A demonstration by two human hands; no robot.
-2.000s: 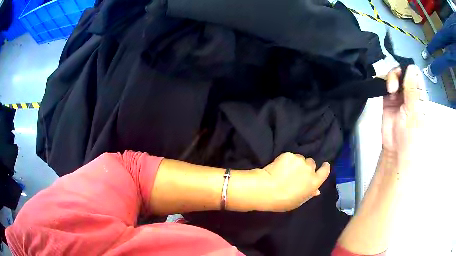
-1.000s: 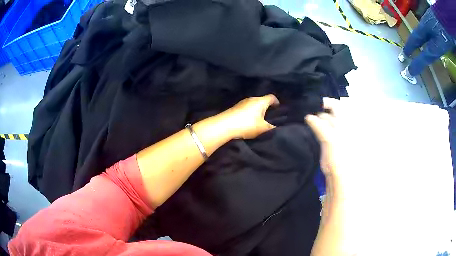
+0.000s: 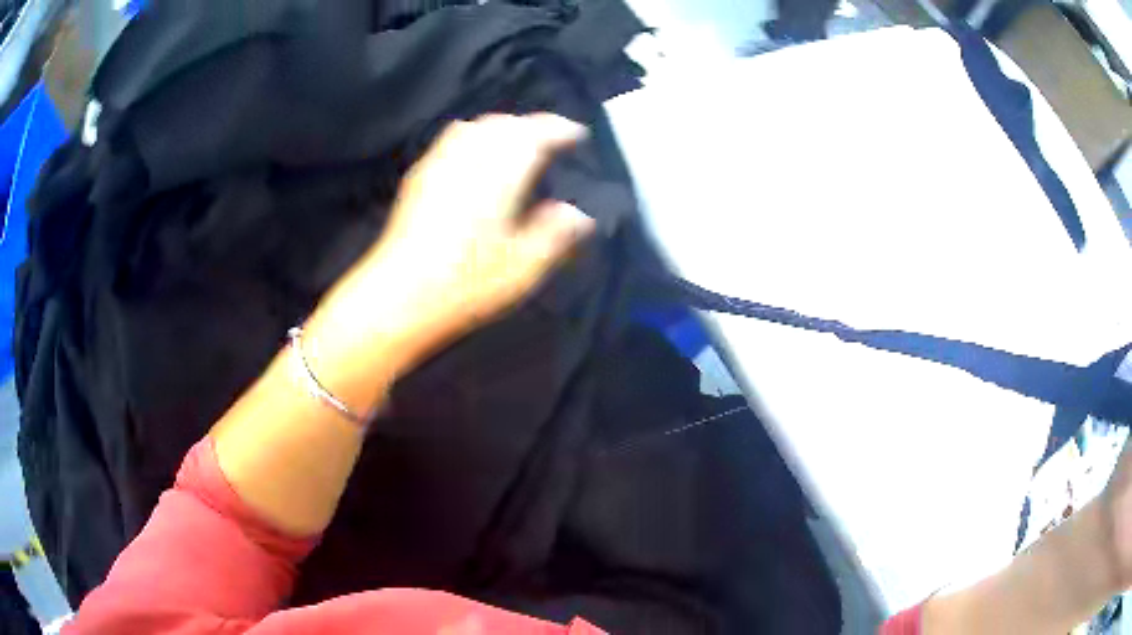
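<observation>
A large heap of black garments fills the left and middle. My left hand is over the heap, slightly blurred, with thumb and fingers apart and nothing visible between them. My right hand is at the right edge, partly cut off; its fingers and anything in them are hidden. A narrow black cloth strip runs from the heap across the white table to the right edge, above my right hand. Another dark strip lies at the table's far right.
The white table's long edge runs beside the heap. A small patterned, whitish item lies near my right wrist. A blue crate shows at the left edge. A pale thread lies on the black cloth. A brown box is at the upper right.
The view has turned right, showing more table. My right hand has moved away from the heap to the right edge. The black strip now stretches across the table. My left hand stays over the heap.
</observation>
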